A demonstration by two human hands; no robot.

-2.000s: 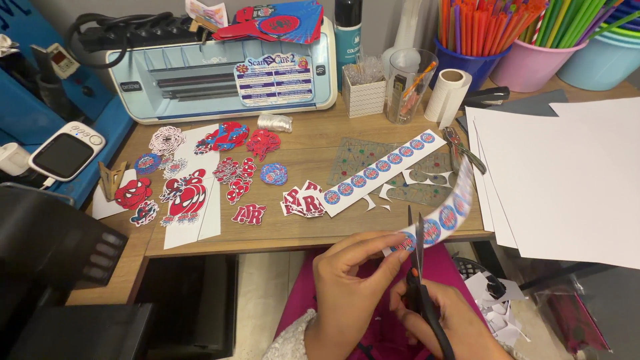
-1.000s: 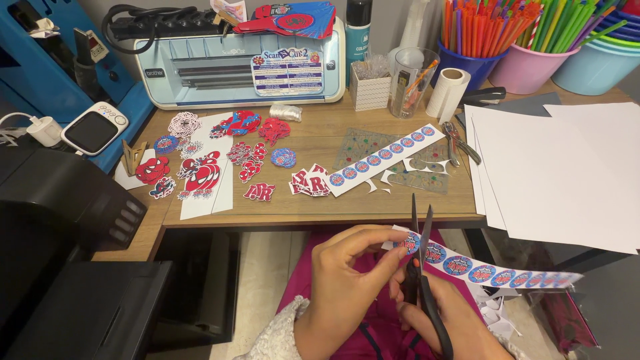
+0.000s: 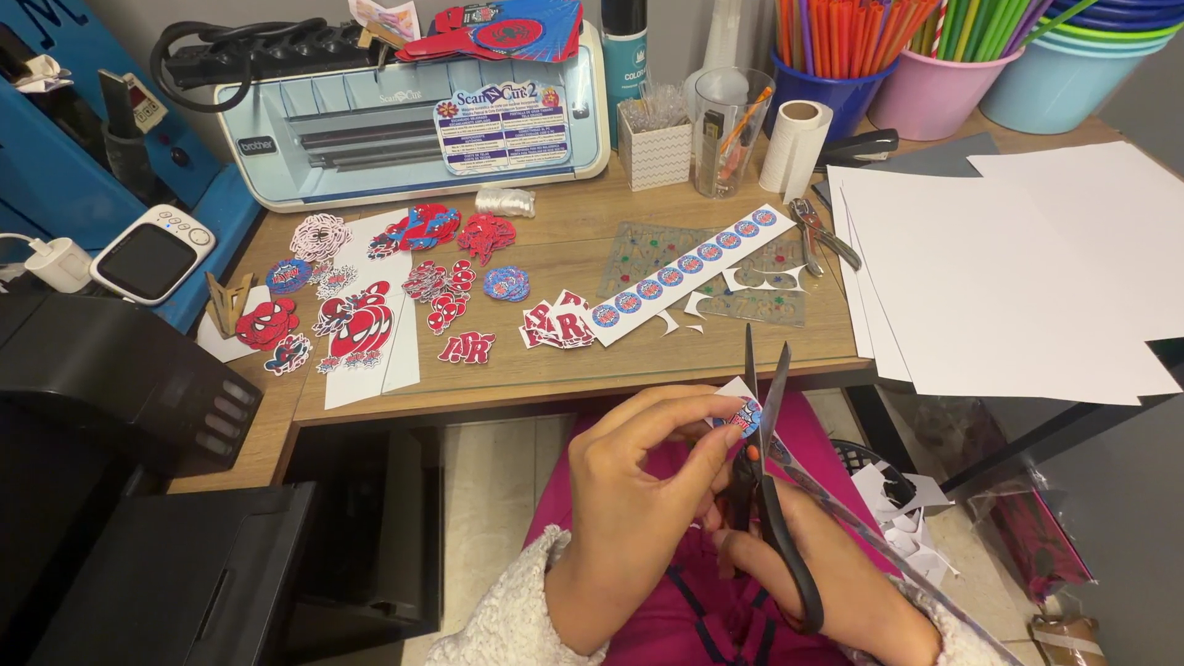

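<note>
My left hand pinches the end of a paper strip printed with round blue and red badges between thumb and fingers. My right hand grips black-handled scissors, whose blades stand apart and point up, right beside the pinched badge. The rest of the strip trails down past my right wrist over my lap. On the wooden desk, a second badge strip lies slantwise across a patterned clear sheet, near white paper offcuts. Left of it are cut-out letters and a pile of round blue badges.
Red character cutouts lie at the desk's left. A Brother cutting machine stands behind, with a glass and a paper roll to its right. Large white sheets overhang the right front edge. A basket of scraps sits below.
The strip's free part, which stuck out to the right of the scissors a second ago, now hangs down over my right wrist. My left hand still holds the end beside the blades.
</note>
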